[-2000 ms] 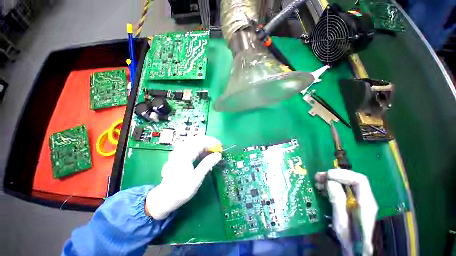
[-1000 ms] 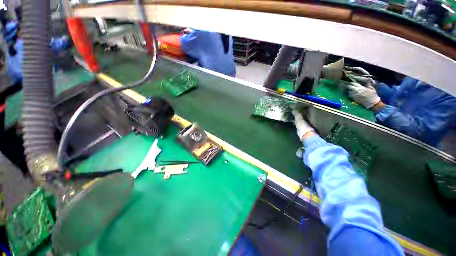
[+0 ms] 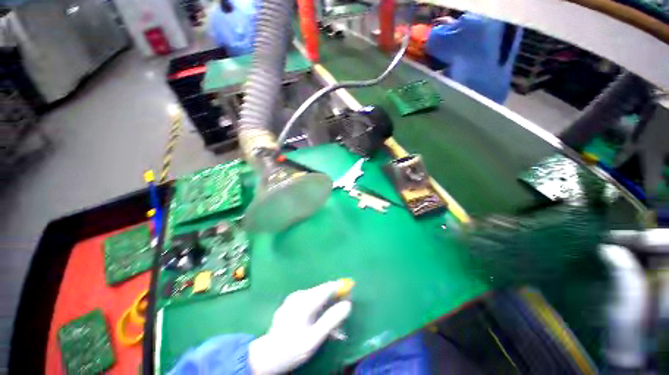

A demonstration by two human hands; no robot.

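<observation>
My left hand, in a white glove with a yellow fingertip, is low over the green mat. Its thumb and forefinger point right; whether they hold a thin strand cannot be told. My right hand, white-gloved and strongly blurred, is at the right edge. It holds a dark green circuit board, also blurred, over the belt's near edge and the mat's right corner. The hand's grip on the board's right side is unclear in detail.
Two boards lie at the mat's left, beside the red-lined black tray. The fume hood hangs over the mat. The iron stand, fan and pale flat pieces stand behind. Boards lie on the conveyor.
The view has swung back left from the belt. My right hand, reaching over the belt a second ago, now brings a board towards the mat. The worked board and iron seen earlier are gone from view.
</observation>
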